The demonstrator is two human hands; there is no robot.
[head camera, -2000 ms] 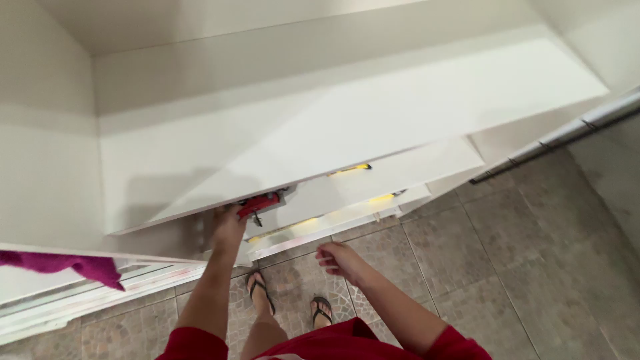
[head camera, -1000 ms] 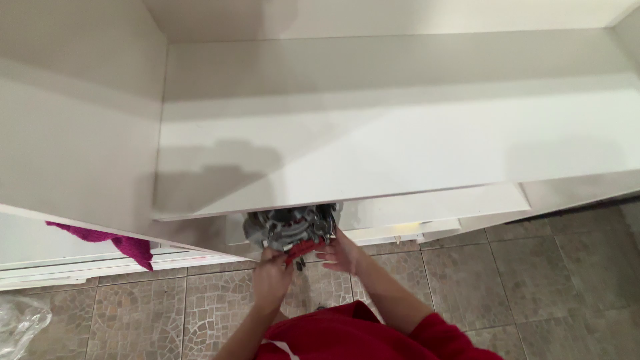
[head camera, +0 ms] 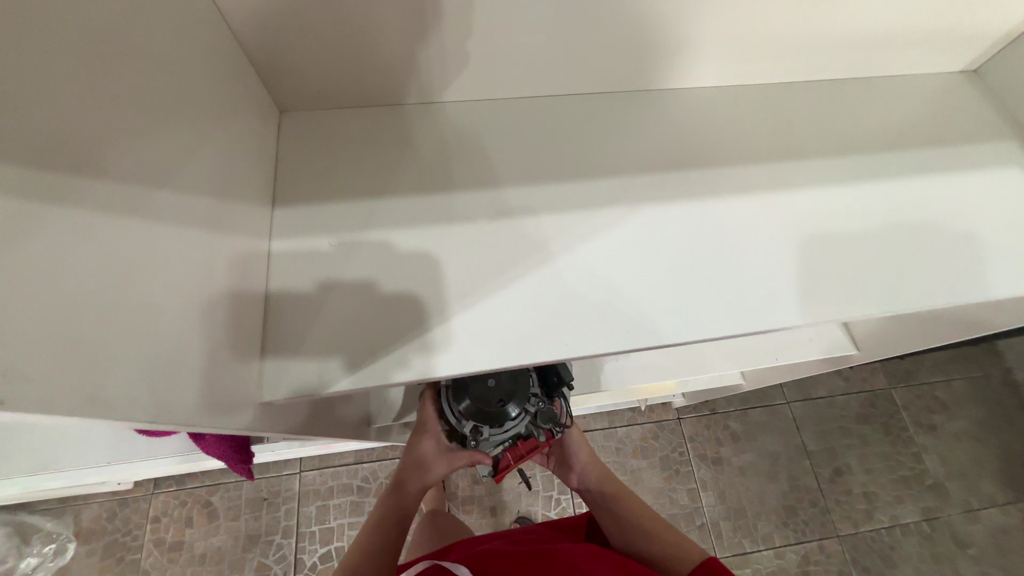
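A round machine unit of grey metal [head camera: 490, 400], with a black round cover, a black box and cables at its right, is held between my two hands just below the front edge of a white shelf. My left hand [head camera: 430, 448] grips its left side, the thumb over the near edge. My right hand [head camera: 570, 456] grips its lower right side, by a red part [head camera: 516, 458] on the unit's near side. A small dark piece [head camera: 524, 478] hangs under the red part. The far edge of the unit is hidden by the shelf.
The white shelf [head camera: 640, 256] of a cabinet spans the view, with a side panel [head camera: 128, 240] at left. Lower shelf boards [head camera: 720, 360] show beneath. A magenta cloth [head camera: 224, 454] hangs at the lower left, above clear plastic [head camera: 36, 544] on the tiled floor [head camera: 768, 480].
Two seconds ago my left hand was at a red item under the shelf and my right hand was apart from it. Now both hands hold the machine unit, which shows more fully.
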